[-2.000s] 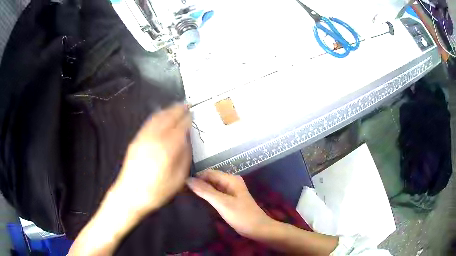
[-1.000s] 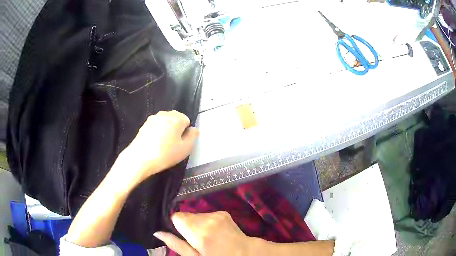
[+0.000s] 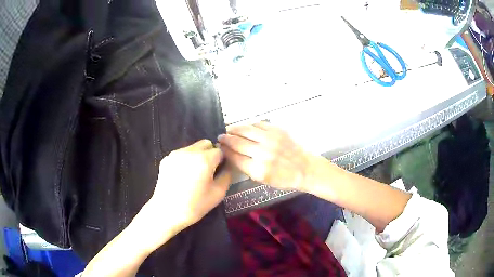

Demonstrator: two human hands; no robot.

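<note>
The dark garment (image 3: 124, 140) with thin pale stitch lines covers the left side of the machine table and hangs over its front edge. Its straight right edge runs from the needle area (image 3: 210, 60) towards me. My left hand (image 3: 189, 181) lies on the garment, with its fingers bent onto that edge. My right hand (image 3: 265, 154) touches the same edge from the right, its fingertips beside my left fingers. The fingertips meet at the seam edge, and the cloth between them is partly hidden. The white sewing machine head (image 3: 181, 27) stands above.
Blue-handled scissors (image 3: 383, 64) lie on the white table (image 3: 303, 70). An edge ruler (image 3: 401, 130) runs along the table's front. Red and black checked cloth (image 3: 281, 243) is below it. A dark cloth pile (image 3: 463, 173) lies on green sheeting at the right.
My right hand has moved up from below the table edge to the seam beside my left hand. My left hand has shifted slightly right and down. The tan patch is now covered.
</note>
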